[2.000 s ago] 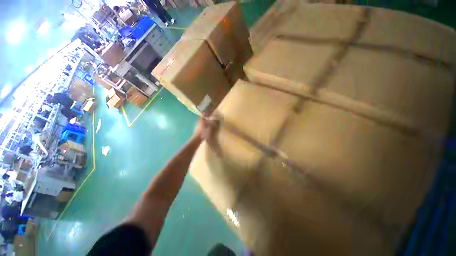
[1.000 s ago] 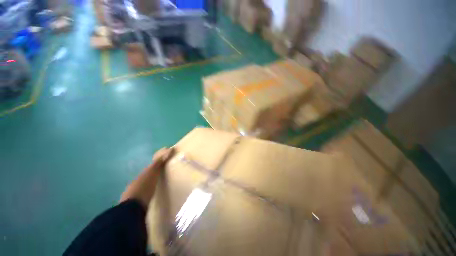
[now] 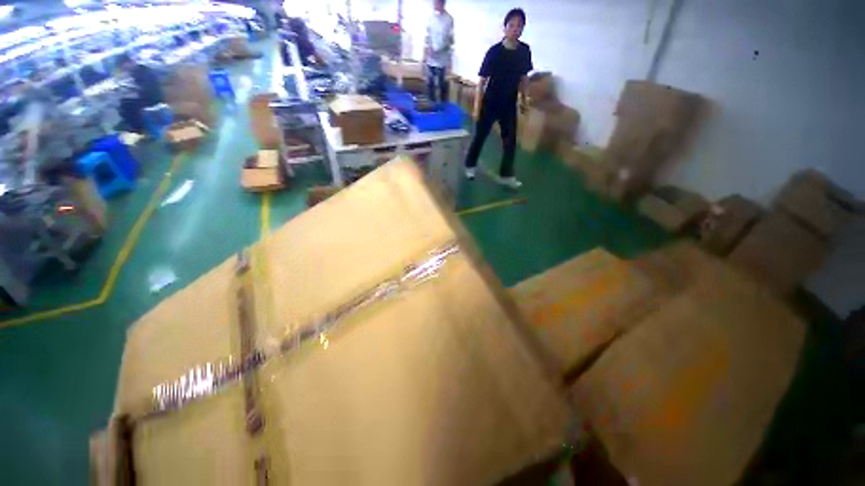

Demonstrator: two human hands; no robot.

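Note:
A large sealed brown carton [image 3: 379, 380] fills the lower middle of the view, close in front of me and tilted. Glossy clear tape [image 3: 417, 271] runs along its top seam, and a dark strap [image 3: 248, 332] crosses the tape. Neither my left hand nor my right hand can be made out. The carton's lower edge is cut off by the picture's rim, and its far sides are hidden.
More cartons [image 3: 683, 380] with orange marks stand at the right. Behind are a white table [image 3: 398, 142] with a small carton [image 3: 357, 120] and blue bins [image 3: 436, 116], and a walking person [image 3: 503, 85]. Another person [image 3: 439, 43] stands further back. Cartons line the wall. Yellow lines mark the green floor.
The view has swung and now shows the side table and people. The large carton appears closer and more steeply tilted. My left hand, earlier at the carton's edge, has gone out of sight.

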